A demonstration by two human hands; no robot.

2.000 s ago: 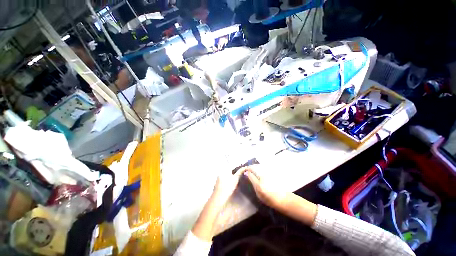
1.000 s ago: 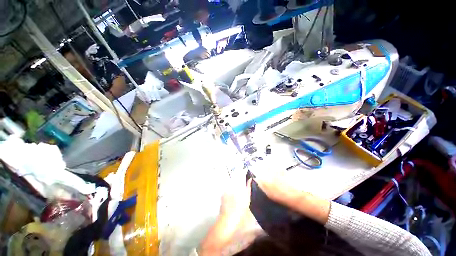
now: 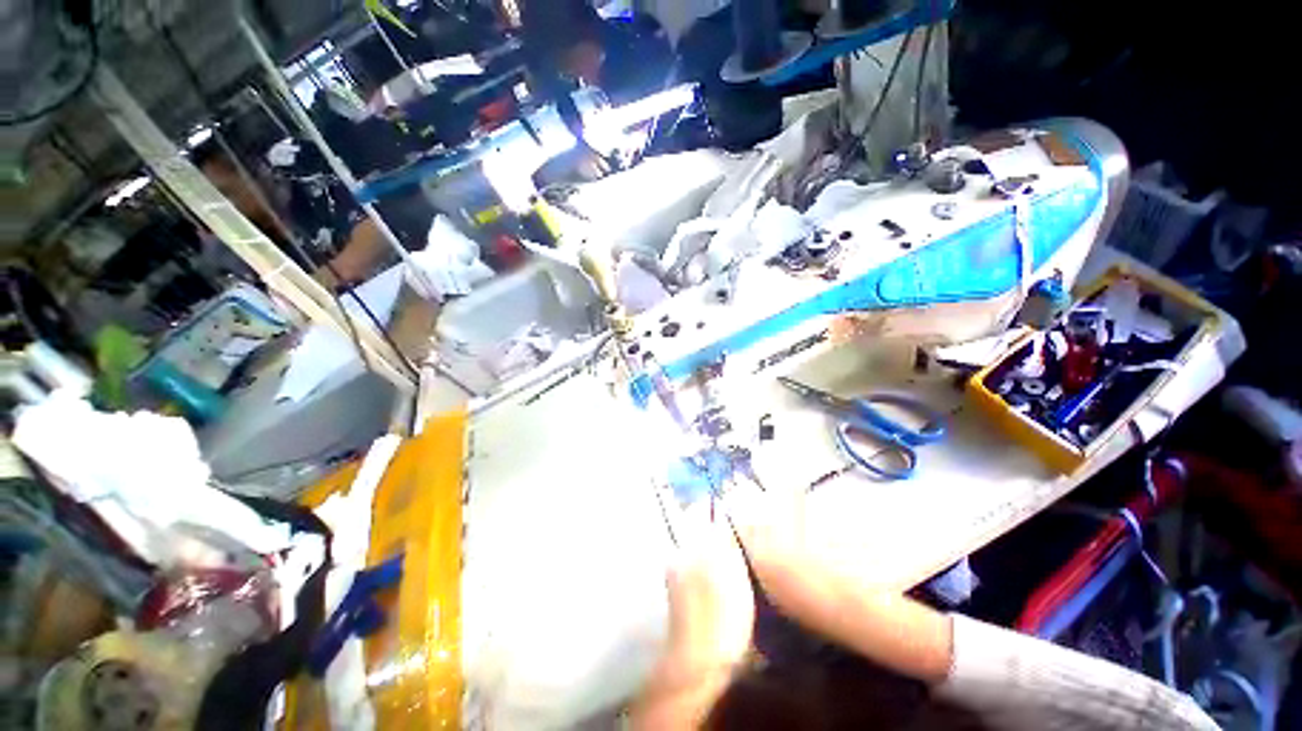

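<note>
The white sewing machine (image 3: 914,279) with a blue stripe stands across the table, its needle end in strong glare. My left hand (image 3: 703,614) and my right hand (image 3: 821,564) are side by side just in front of the needle area. A dark fabric piece (image 3: 771,628) shows between and below them. Glare washes out the fingertips, so I cannot tell how either hand holds it. Blue-handled scissors (image 3: 888,433) lie on the table right of the needle area.
A yellow-edged parts tray (image 3: 1031,424) is at the right table edge, above a red basket (image 3: 1092,564). Yellow tape (image 3: 436,571) covers the left table edge, with a dark blue piece (image 3: 357,614) on it. A person's arm (image 3: 360,250) shows behind at left.
Since two seconds ago both hands have moved forward, nearer the needle area. In the last second the dark fabric has become less visible between them, and a bluish-white bright spot shows at the needle.
</note>
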